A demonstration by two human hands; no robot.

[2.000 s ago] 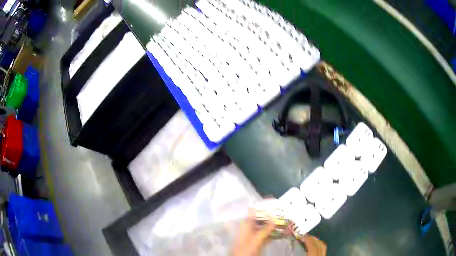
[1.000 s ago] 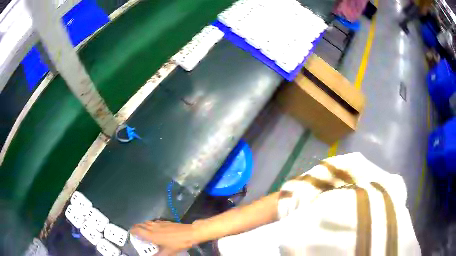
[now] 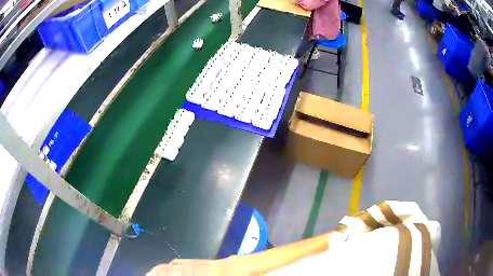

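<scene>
My right hand (image 3: 186,267) is at the bottom edge, cut off and blurred. The bare forearm runs to a cream sleeve with brown stripes at the lower right. The fingers are mostly out of the picture, so I cannot tell what they hold. My left hand is not in view. A blue tray (image 3: 268,132) on the bench is covered with rows of white housings (image 3: 243,81). A short double row of white housings (image 3: 176,135) lies beside it, by the conveyor edge.
Green conveyor (image 3: 135,121) runs along the left, with small white pieces on it. A blue clip (image 3: 133,230) is at the bench edge. A blue stool (image 3: 254,232) and cardboard box (image 3: 332,135) stand right of the bench. A seated person (image 3: 325,21) is at the far end.
The view has swung right and up along the bench. My right hand and forearm sit lower in the picture. The near housings and coiled cord have left view; the far tray shows fully.
</scene>
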